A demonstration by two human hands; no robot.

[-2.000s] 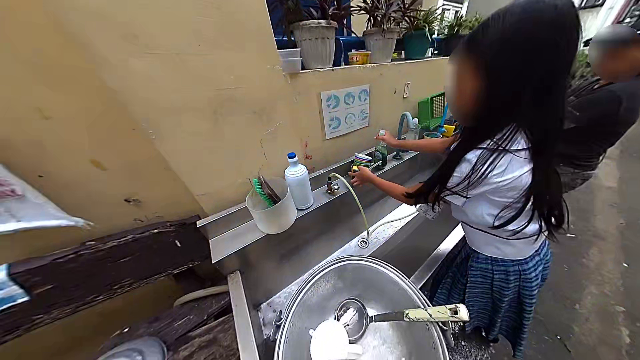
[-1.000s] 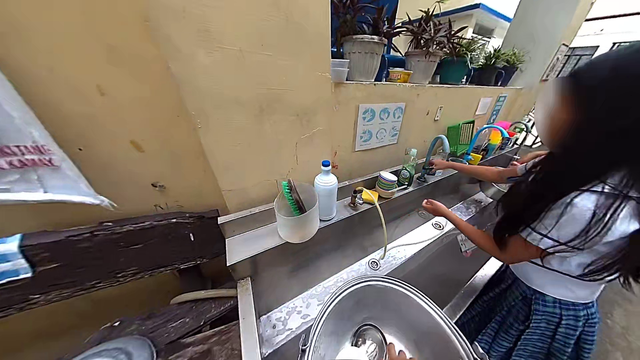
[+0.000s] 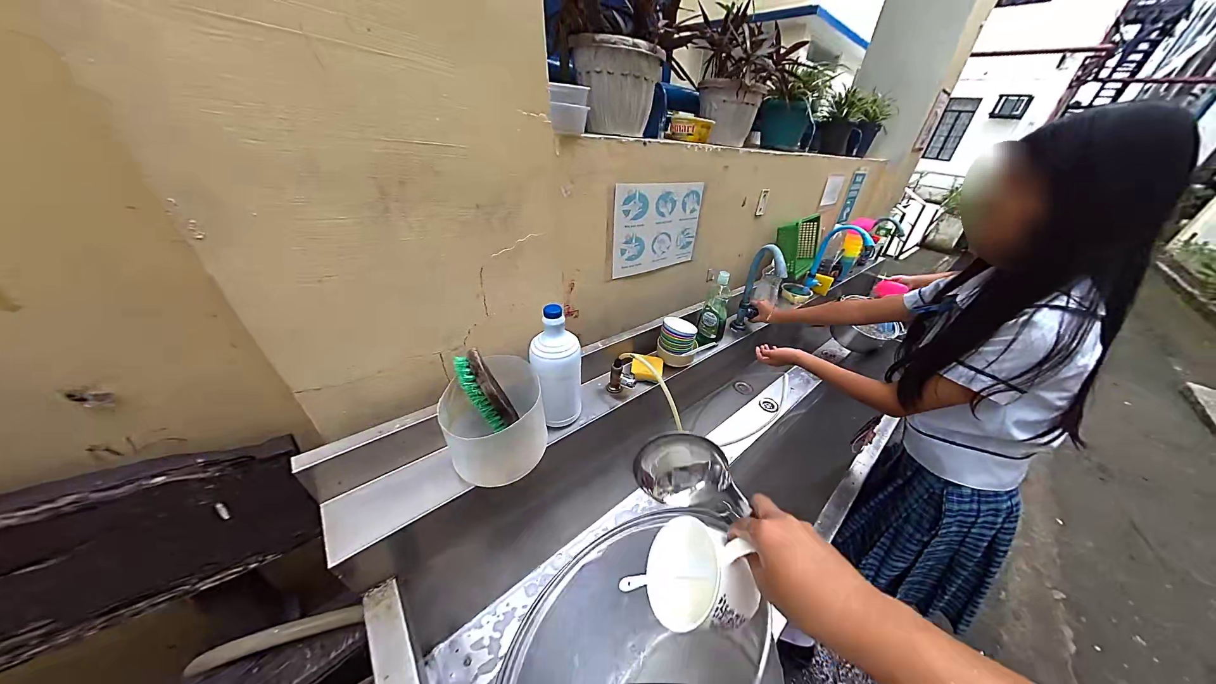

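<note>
My right hand [image 3: 793, 560] grips the handle of a white mug [image 3: 686, 575] together with a metal ladle [image 3: 682, 470]. The mug tips over the large metal pot [image 3: 570, 617], and the ladle's bowl reaches past the pot's back rim. What looks like a spoon handle pokes out beside the mug. My left hand is not in view. Behind the pot, a thin hose [image 3: 665, 385] runs from a small tap [image 3: 617, 375] down into the steel sink [image 3: 446, 579].
On the sink ledge stand a translucent tub [image 3: 494, 451] with a green brush [image 3: 484, 389], a white bottle [image 3: 557, 370], a yellow sponge [image 3: 647, 368], stacked bowls [image 3: 677, 337] and a green bottle [image 3: 712, 313]. A person [image 3: 997, 380] at the right touches a curved tap [image 3: 760, 275].
The mug and ladle, lying in the pot two seconds ago, are now lifted in my right hand. The other person has let go of the bowls and holds one hand out over the sink.
</note>
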